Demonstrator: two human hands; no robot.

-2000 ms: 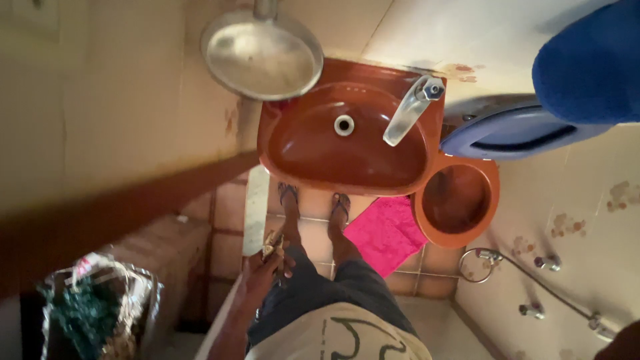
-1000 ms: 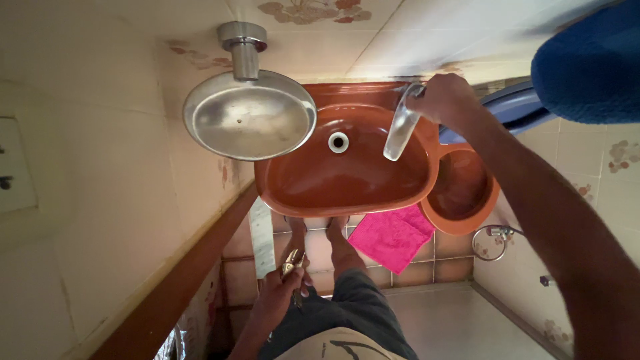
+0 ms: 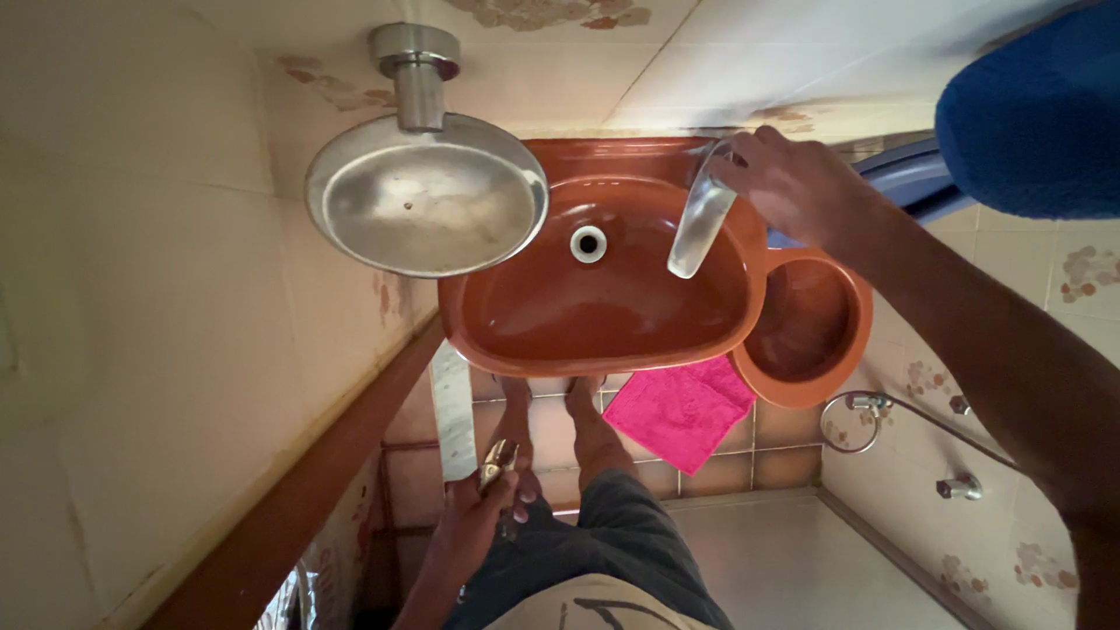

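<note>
My right hand (image 3: 783,179) is closed around the top of the chrome faucet (image 3: 700,223) at the back right of the reddish-brown washbasin (image 3: 612,315). The faucet's flat spout points over the bowl, and no water is seen coming from it. Low in the view, in front of my thighs, my left hand (image 3: 477,521) grips a metal plier-like tool (image 3: 499,464) with its head pointing up. The tool's exact type cannot be told. A white-rimmed drain (image 3: 588,244) shows in the bowl.
An oval metal soap dish (image 3: 429,210) juts from the wall over the basin's left side. A brown toilet (image 3: 805,328) stands at right, beside a pink cloth (image 3: 682,411) on the tiled floor. A blue towel (image 3: 1041,114) hangs upper right. A shower hose (image 3: 945,429) runs along the right wall.
My right hand, out of view at first, has come in from the right and taken hold of the faucet's top. My left hand still holds the tool. The view has shifted.
</note>
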